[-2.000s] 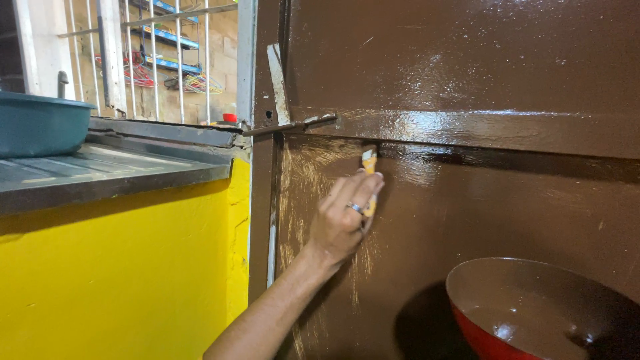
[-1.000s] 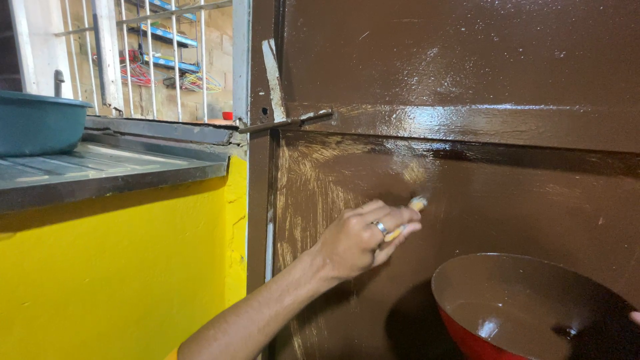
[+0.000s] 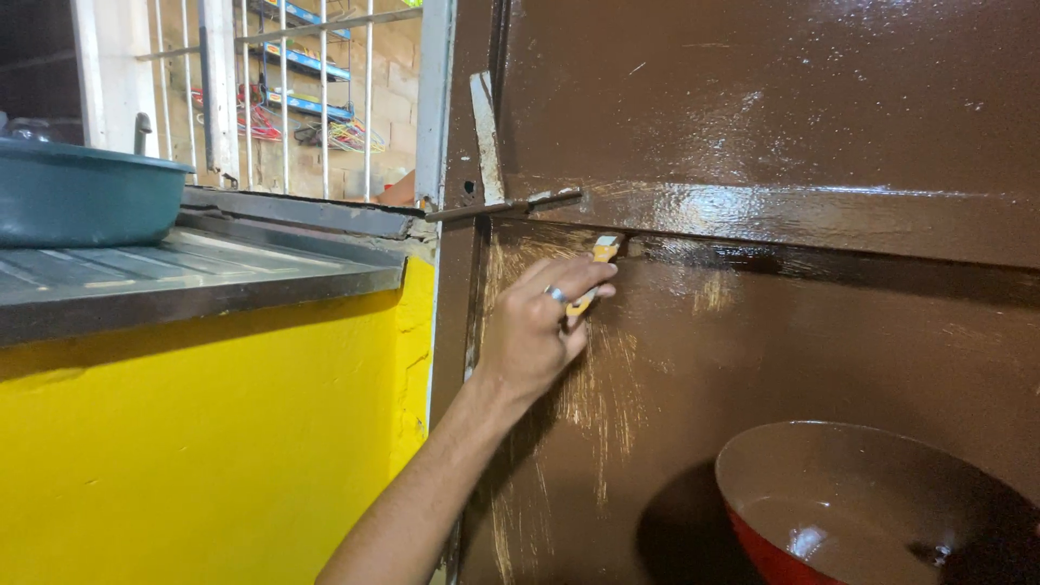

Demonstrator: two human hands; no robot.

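My left hand (image 3: 536, 325), with a ring on one finger, is closed on a small paintbrush (image 3: 603, 253) with a yellow handle. The dark bristles touch the brown metal door panel (image 3: 772, 349), just under its horizontal ledge. Thin, streaky brown paint with lighter marks showing through lies around and below the hand. At the lower right is a bowl (image 3: 837, 520), red outside and coated inside with glossy brown paint; its right side is in deep shadow. My right hand cannot be made out.
A flat metal strip (image 3: 487, 138) and a latch bar (image 3: 504, 207) stick out by the frame. To the left are a metal draining board (image 3: 203, 272) with a teal basin (image 3: 89, 195), a yellow wall (image 3: 203, 431) and a barred window (image 3: 284, 106). Part of a person's arm (image 3: 398, 191) shows behind the bars.
My left hand has moved up and left from lower on the panel, back under the ledge. Fingertips seen at the bowl's right edge one second ago no longer show clearly.
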